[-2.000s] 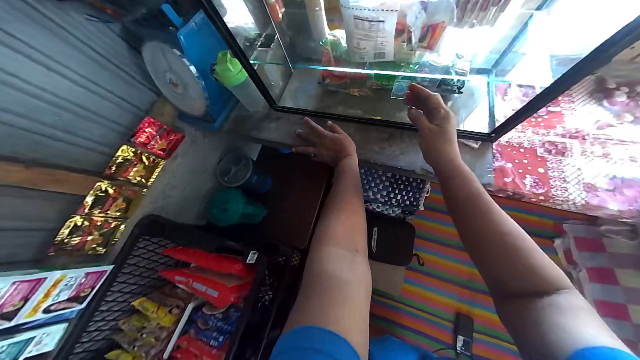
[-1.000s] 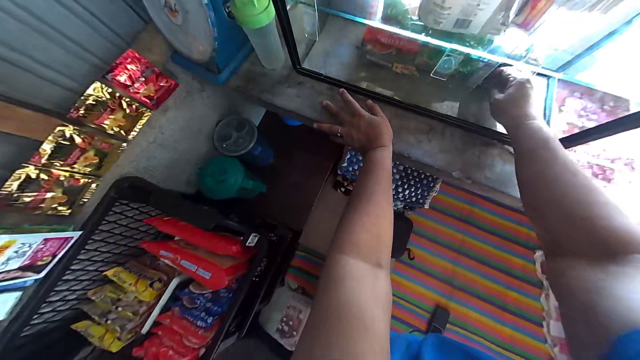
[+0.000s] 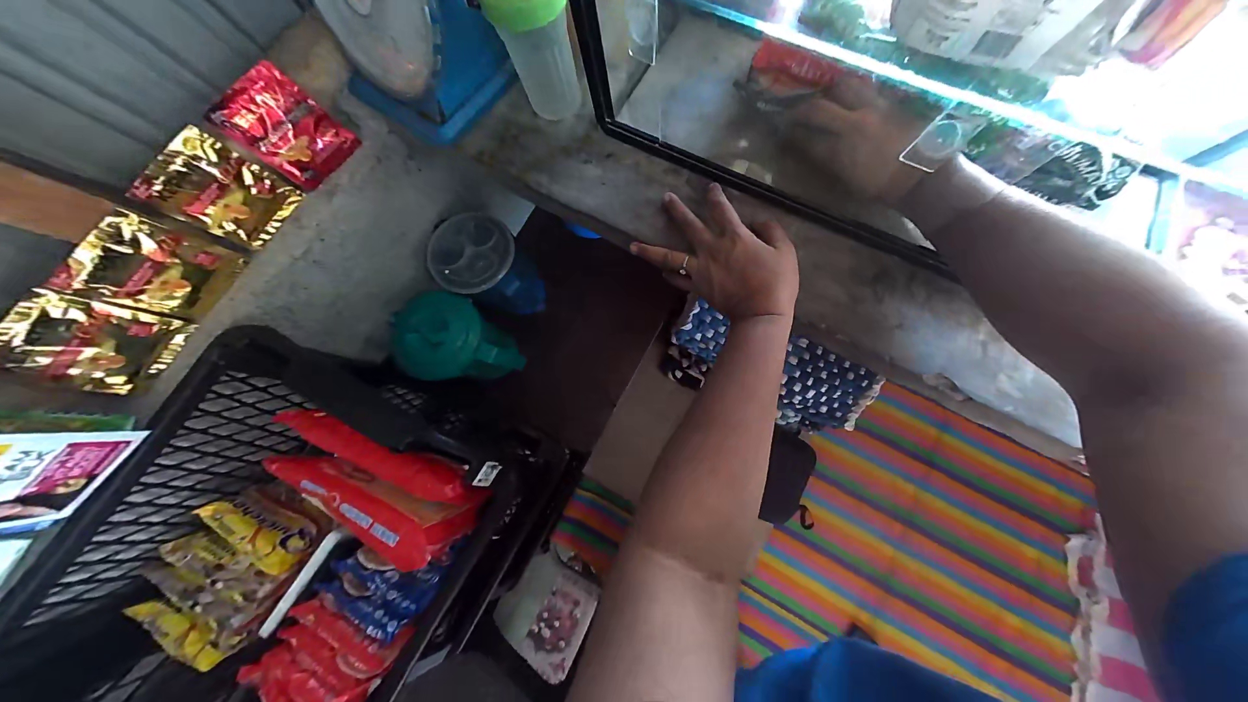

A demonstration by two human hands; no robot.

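Observation:
My left hand (image 3: 731, 255), with a ring on one finger, rests with spread fingers on the concrete ledge (image 3: 624, 200) just outside the black-framed glass display case (image 3: 760, 185). It holds nothing. Seen through the glass, my right hand (image 3: 858, 136) is inside the case on the lower level, beside a red packet (image 3: 795, 73). Reflections blur its fingers, so whether it grips the packet cannot be told. Dark and green packets (image 3: 1072, 171) lie right of my right wrist. Above them, a white printed bag (image 3: 1004, 29) is on the glass shelf (image 3: 907, 63).
A black plastic crate (image 3: 127, 487) holds red, yellow and blue packets at lower left. Gold and red foil sachets (image 3: 219, 185) hang at left. A blue scale (image 3: 468, 68), a green-lidded shaker bottle (image 3: 541, 58) and two lidded containers (image 3: 473, 255) are nearby. A striped mat (image 3: 907, 517) lies below.
My right hand has reached farther into the case and to the left, toward the red packet. My left hand stays spread at the ledge. The view has moved closer to the case.

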